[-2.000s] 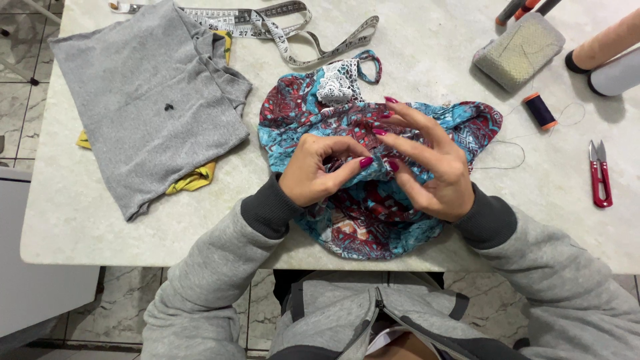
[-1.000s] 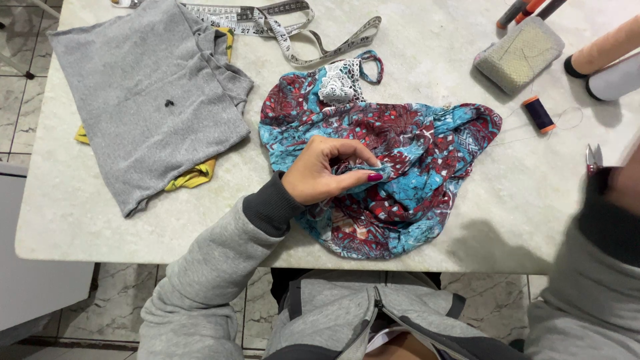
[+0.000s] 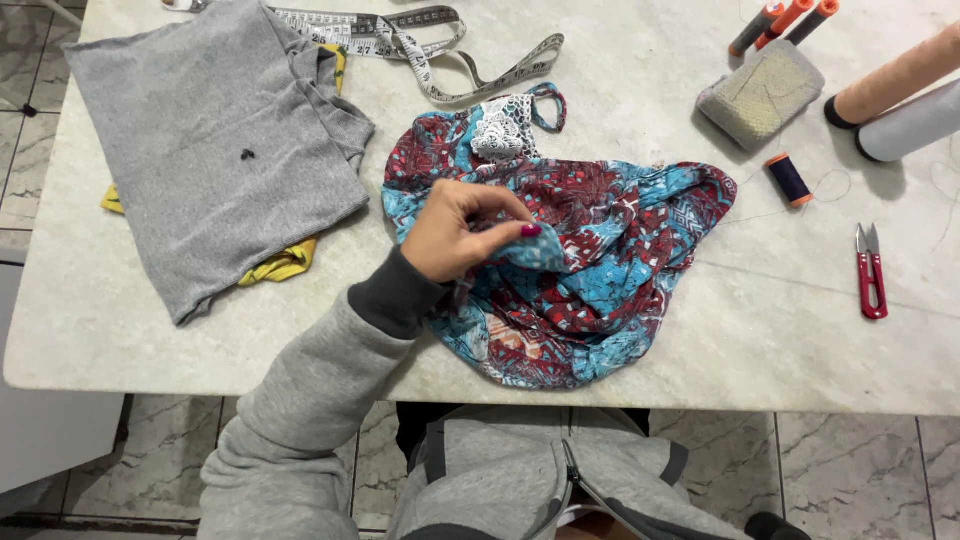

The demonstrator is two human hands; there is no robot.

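My left hand pinches a fold of a patterned blue and dark red fabric garment between thumb and fingers. White lace trim and a narrow fabric loop lie at the garment's top edge. My right hand is out of view. To the right of the garment lie a spool of dark thread, with a loose thread by it, and red-handled thread snips, their blades pointing away from me.
A folded grey cloth lies over yellow fabric at the left. A measuring tape curls behind the garment. At the back right are a pincushion-like block, several orange-ended spools and two large thread cones. The marble tabletop's front edge runs before me.
My right hand has let go of the garment, moved right towards the snips and left the view. My left hand has stayed on the fabric. The snips lie more upright than two seconds ago.
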